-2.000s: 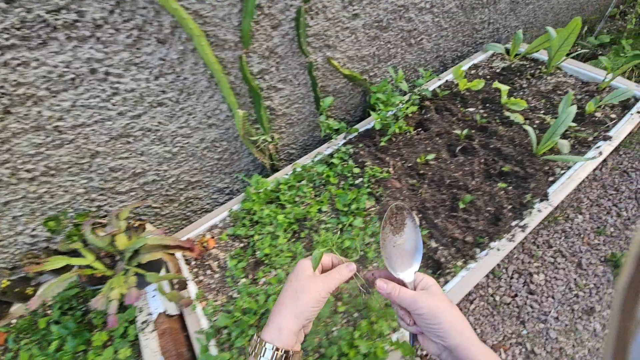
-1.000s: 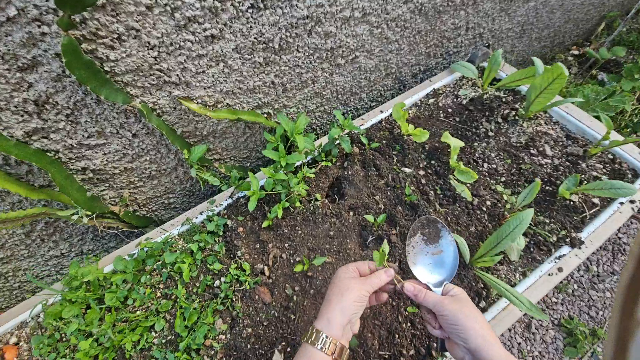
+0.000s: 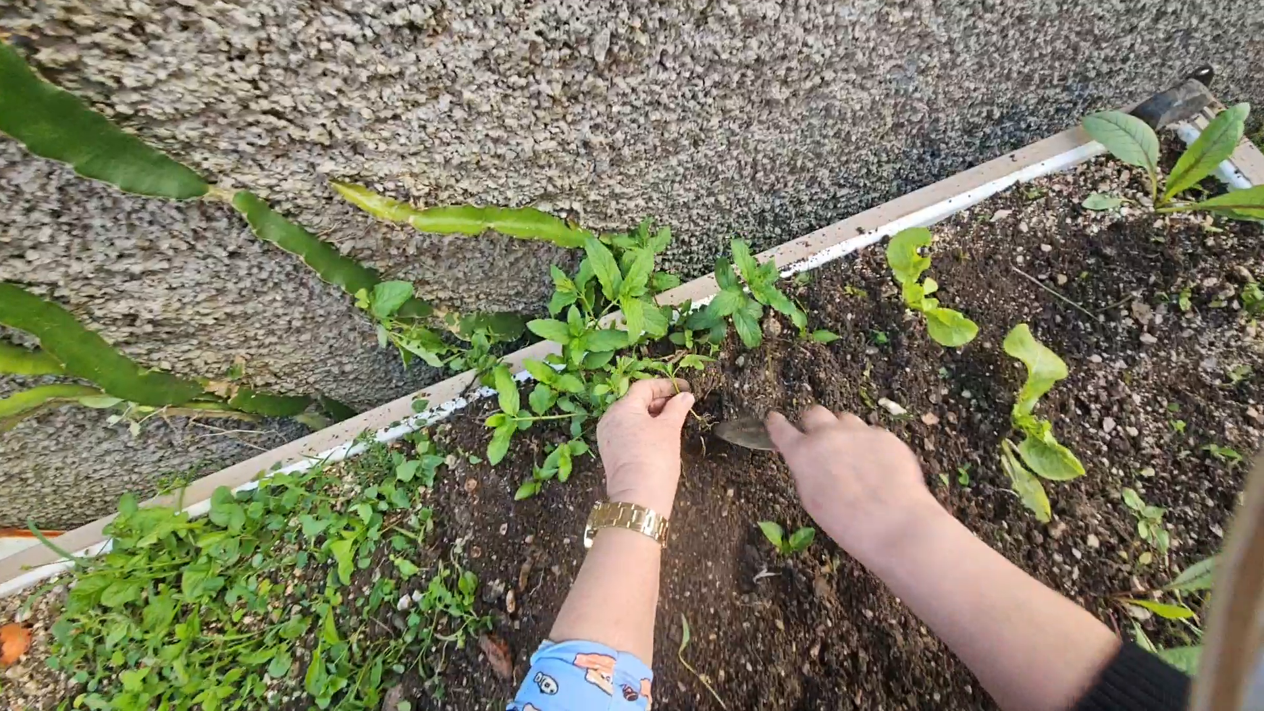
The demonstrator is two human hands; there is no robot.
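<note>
My left hand (image 3: pixel 647 439), with a gold-coloured watch band on its wrist, pinches a small seedling (image 3: pixel 681 380) by its thin stem at the edge of a leafy green plant (image 3: pixel 602 326). Just right of it, my right hand (image 3: pixel 849 474) grips a metal spoon (image 3: pixel 748 433); its bowl is at the dark soil (image 3: pixel 721 553) and its handle is hidden under my palm. The seedling's roots cannot be made out clearly. A small two-leaved seedling (image 3: pixel 787 538) grows in the soil below the spoon.
The bed's white-and-tan edging (image 3: pixel 869 225) runs diagonally along a rough stucco wall (image 3: pixel 691 109). Green climbing cactus stems (image 3: pixel 306 247) lean on the wall. Low ground cover (image 3: pixel 237 592) fills the lower left; lettuce-like plants (image 3: pixel 1042 434) stand at right.
Both hands have moved from the front of the bed toward the wall, beside the leafy plant. The spoon, earlier held bowl up, is now down at the soil.
</note>
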